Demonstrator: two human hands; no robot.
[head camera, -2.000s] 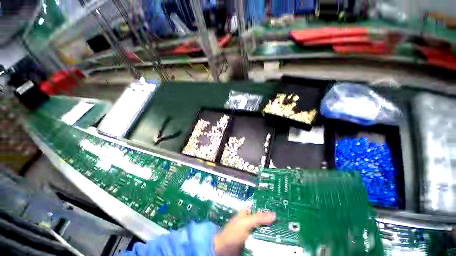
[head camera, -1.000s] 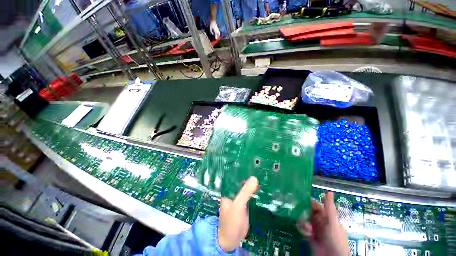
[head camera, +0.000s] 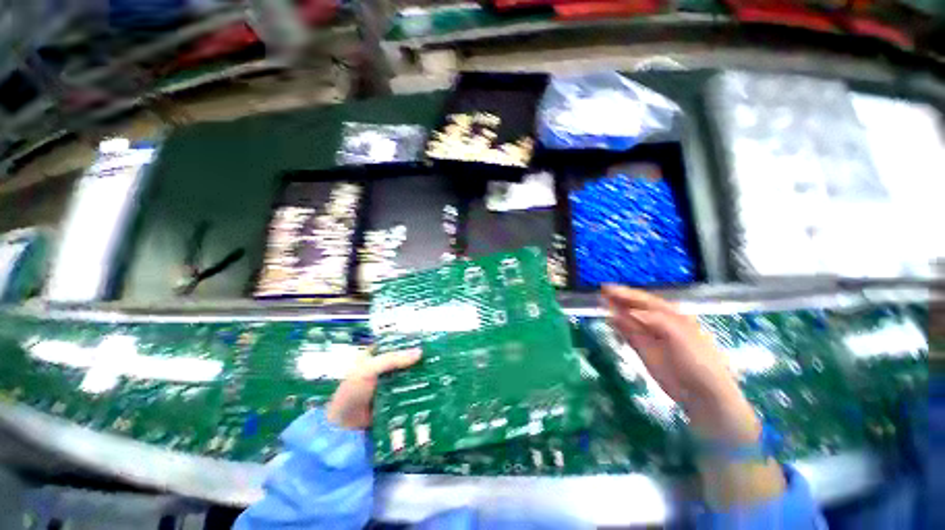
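Observation:
My left hand (head camera: 371, 387) holds a green circuit board (head camera: 471, 362) by its left edge, thumb on top, tilted above the line of boards. My right hand (head camera: 674, 357) is to the right of this board, apart from it, fingers extended toward the bin of blue components (head camera: 630, 230). The hand is blurred, and I see nothing held in it. More green boards (head camera: 176, 378) lie along the line beneath, filled with small parts. Bins of pale components (head camera: 309, 240) stand behind the held board, which partly covers the middle ones.
Dark-handled cutters (head camera: 210, 271) and a clipboard (head camera: 98, 223) lie on the green mat at left. A clear plastic bag (head camera: 604, 110) sits behind the blue bin. A large translucent wrapped item (head camera: 819, 176) lies at right. The metal rail (head camera: 580, 501) runs nearest me.
The view has swung right and down. The held board is lower and turned. My right hand, earlier at the board's lower right edge, is now apart from it near the blue bin.

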